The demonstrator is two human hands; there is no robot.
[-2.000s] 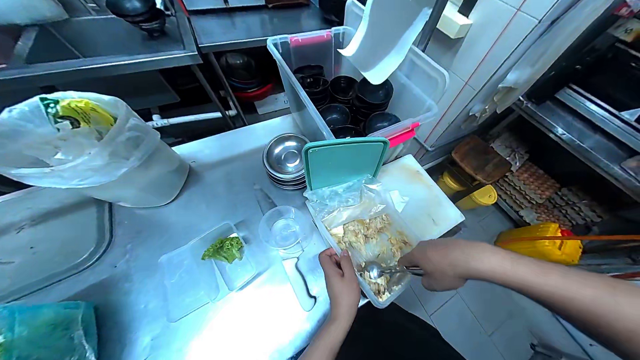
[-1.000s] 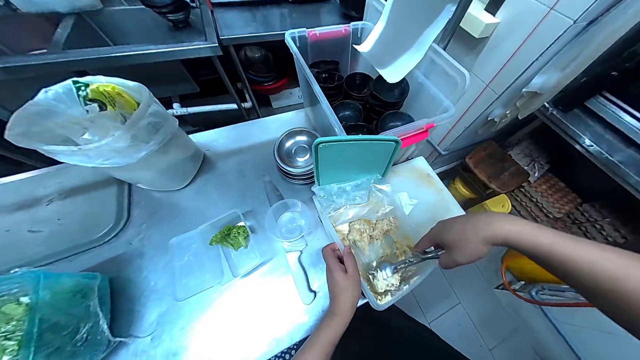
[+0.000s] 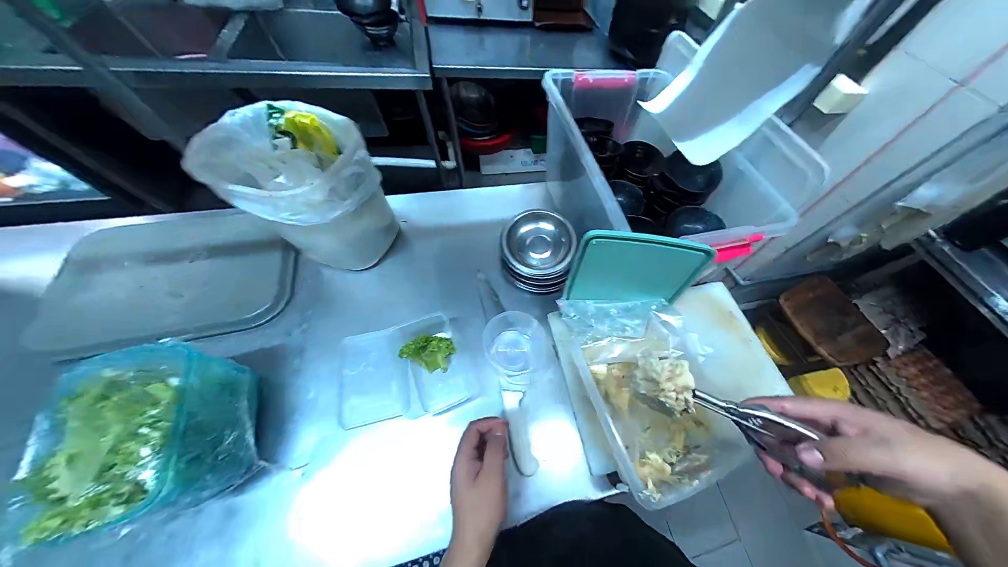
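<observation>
My right hand point(image 3: 835, 445) grips a metal scoop point(image 3: 728, 409) whose bowl is heaped with a pale, chunky salad-like mixture point(image 3: 665, 383). The scoop is over an oblong plastic container point(image 3: 602, 417), which holds more of the mixture and a clear bag. Behind it stands a green lid point(image 3: 639, 266), tilted up. My left hand point(image 3: 480, 468) rests by the white handle of a knife point(image 3: 517, 437), its fingers curled and no object visible in them. A small clear cup point(image 3: 513, 346) covers part of the knife. Left of it, lettuce point(image 3: 428, 352) lies in a hinged clear box point(image 3: 376, 382).
A white cutting board point(image 3: 728, 331) lies under the container. Steel bowls point(image 3: 539, 244) are stacked behind the cup. A plastic bin point(image 3: 583, 173) holds black bowls. A bag-lined bucket point(image 3: 339, 228), a grey tray point(image 3: 165, 276) and bagged lettuce point(image 3: 118, 441) stand at left.
The scoop, earlier down in the mixture, is now raised with a heaped load. My left hand has let go of the container's edge and moved left, beside the knife handle.
</observation>
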